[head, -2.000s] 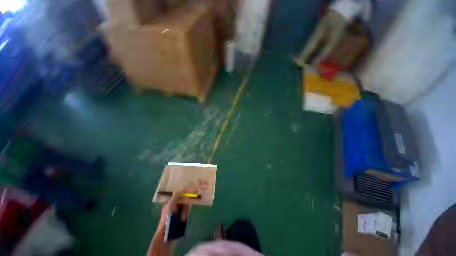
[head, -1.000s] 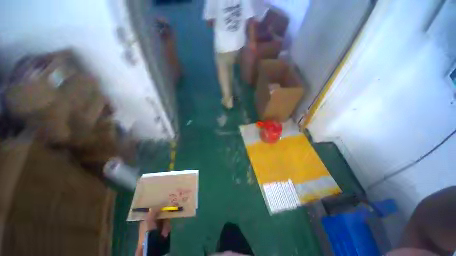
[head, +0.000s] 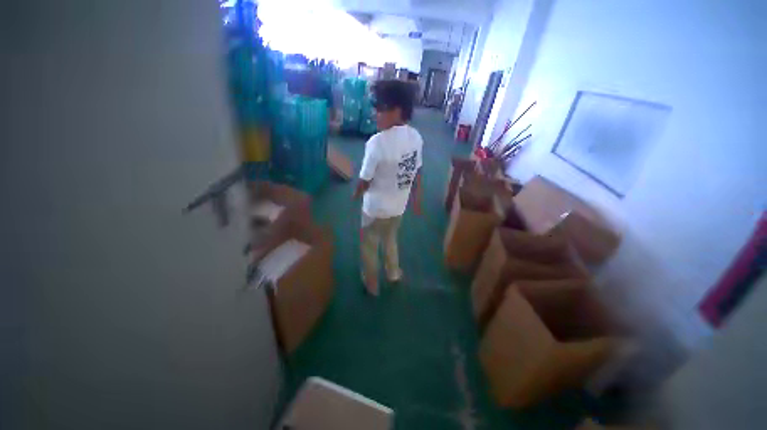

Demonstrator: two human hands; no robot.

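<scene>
A pale board (head: 336, 409) shows at the bottom edge, left of centre, cut off by the frame. It looks like the hand-sized board seen earlier; its lower part is out of the picture. No hand shows at it. My left hand is not in view. My right hand is not in view.
A person in a white shirt (head: 394, 172) stands ahead on the green floor (head: 395, 336). Open cartons (head: 526, 348) line the right wall. Another carton (head: 303, 294) stands left, beside a grey door or wall edge (head: 126, 210). Green wrapped stacks (head: 298, 143) stand behind.
The view has moved forward to the doorway and tilted up. The board has dropped to the bottom edge, and my left hand has left the picture. The yellow mat is out of view.
</scene>
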